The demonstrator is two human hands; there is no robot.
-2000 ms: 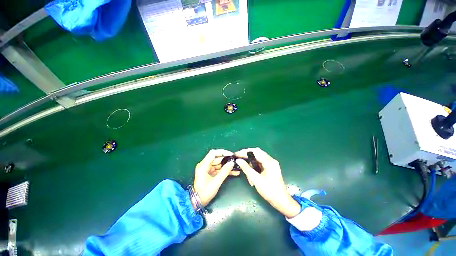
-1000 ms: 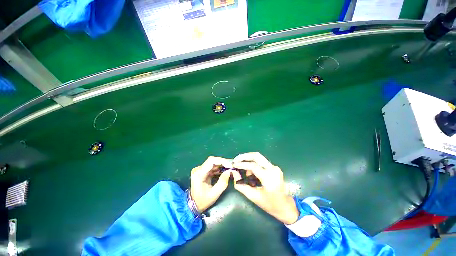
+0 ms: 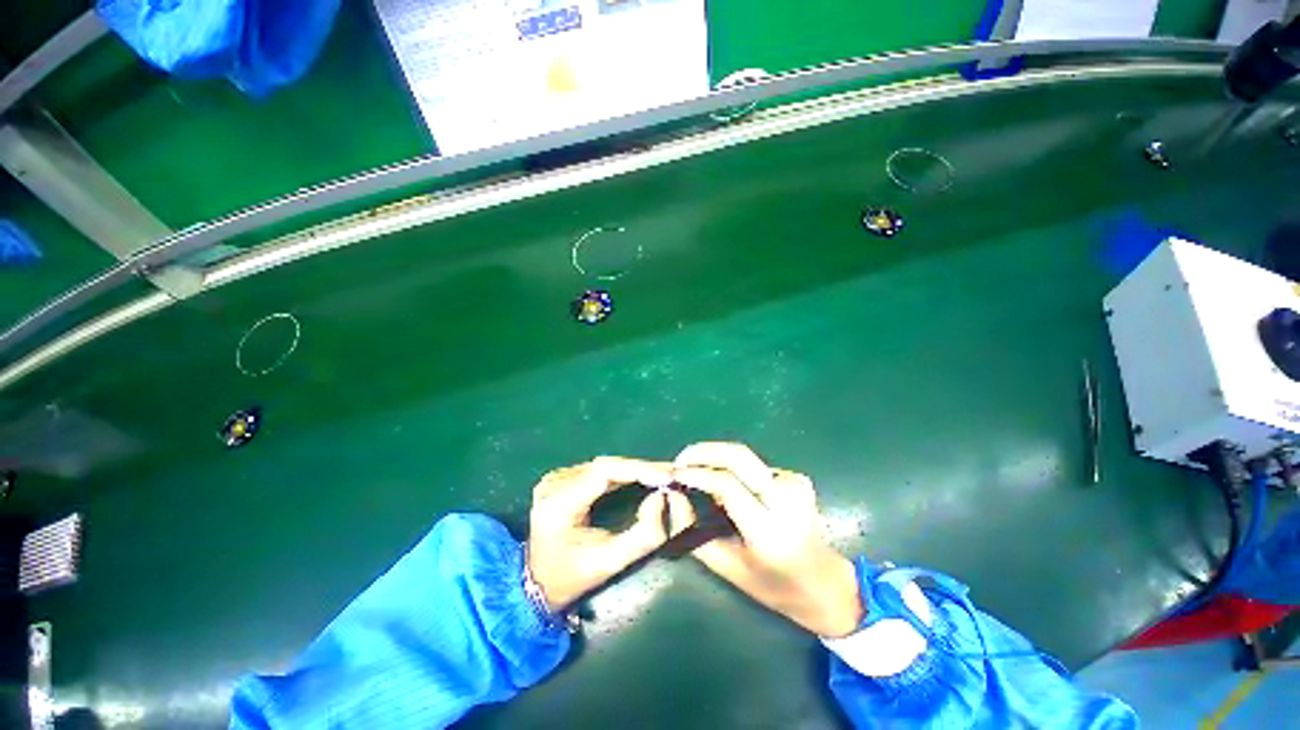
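Note:
My left hand and my right hand meet fingertip to fingertip above the green bench. A small dark component shows between them, mostly hidden by the fingers; its details cannot be told. The thumbs and index fingers of both hands are pinched together around it. Both wrists come out of blue sleeves, with a band at the left wrist.
Round electronic assemblies lie on the dark green conveyor belt near white circles. Thin tweezers lie beside the white control box at right. A white slotted tray and metal bar are at left.
The assemblies and circles on the belt have shifted left. My hands stay together, with fingers slightly changed; less of the dark component shows than before.

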